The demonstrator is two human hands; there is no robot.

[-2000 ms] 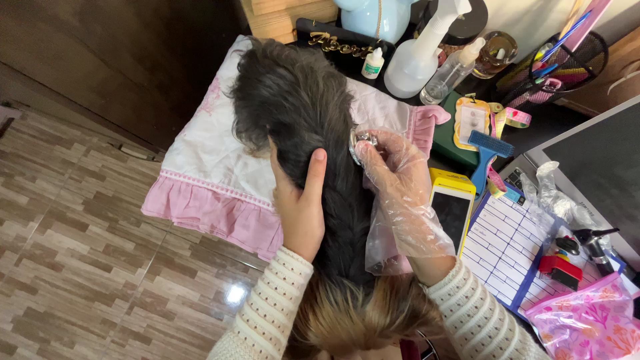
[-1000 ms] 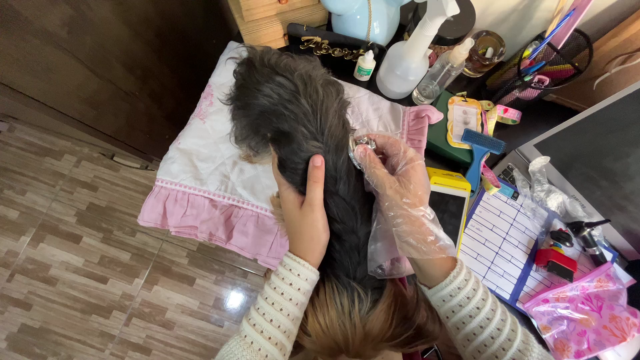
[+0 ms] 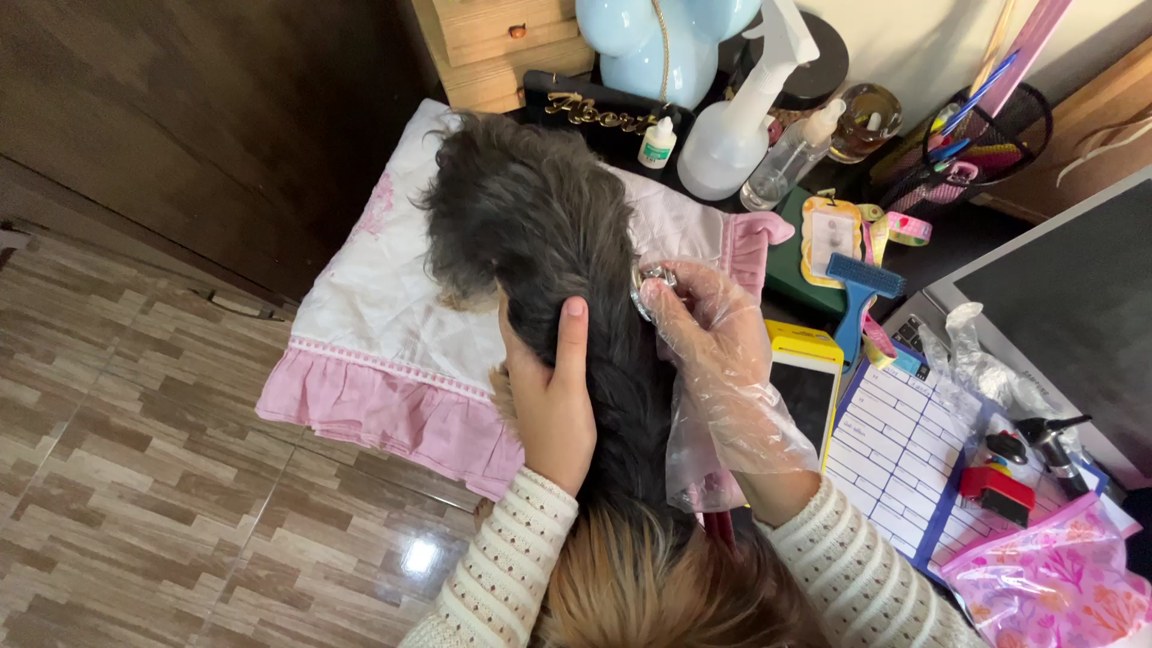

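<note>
A dark, long-haired furry animal [image 3: 576,243], probably a small dog, lies on a white quilted cloth with a pink ruffle [image 3: 387,342]. My bare left hand [image 3: 551,391] rests against its body, thumb on top and the other fingers tucked out of sight under the fur. At the animal's right side, my right hand [image 3: 711,337] wears a loose clear plastic glove and pinches a small shiny metallic item [image 3: 650,288] against the fur. What that item is, I cannot tell. Light brown hair [image 3: 630,585] fills the bottom middle, below the dark fur.
Along the back stand a small dropper bottle [image 3: 658,144], a white spray bottle [image 3: 724,144] and a clear pump bottle [image 3: 792,157]. To the right lie a blue brush [image 3: 855,292], a yellow-cased device [image 3: 804,378], a printed form [image 3: 900,450], an otoscope-like tool [image 3: 1057,450] and a laptop [image 3: 1062,315].
</note>
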